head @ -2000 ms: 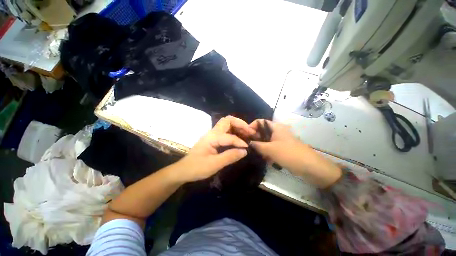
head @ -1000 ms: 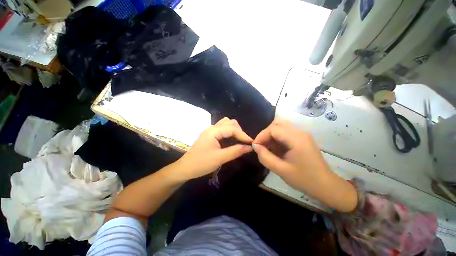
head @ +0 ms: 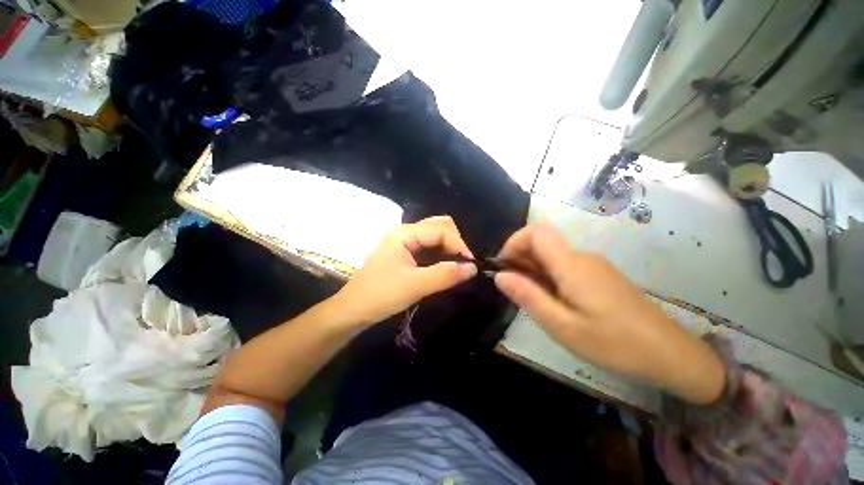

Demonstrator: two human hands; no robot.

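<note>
A black garment panel (head: 379, 133) lies over the table's front edge and hangs down towards my lap. My left hand (head: 417, 270) pinches the edge of the black fabric between thumb and fingertips. My right hand (head: 554, 294) pinches the same edge just to the right, fingertips close to the left ones. A small dark bit of the edge shows between them. The rest of the pinched fabric is hidden by the fingers. Loose pale threads (head: 405, 327) hang on the fabric below my left hand.
The sewing machine head (head: 748, 85) stands at the right, with its presser foot (head: 611, 180) over the bed. Black-handled scissors (head: 782, 248) and a thin metal tool (head: 830, 232) lie right of it. A dark heap (head: 180, 76), blue basket (head: 223, 9) and cream cloth pile (head: 123, 355) are at left.
My hands were close together and overlapping, then met at the fingertips. Now the fingertips are slightly apart with dark edge between them, and my right forearm has shifted right. The view has shifted slightly.
</note>
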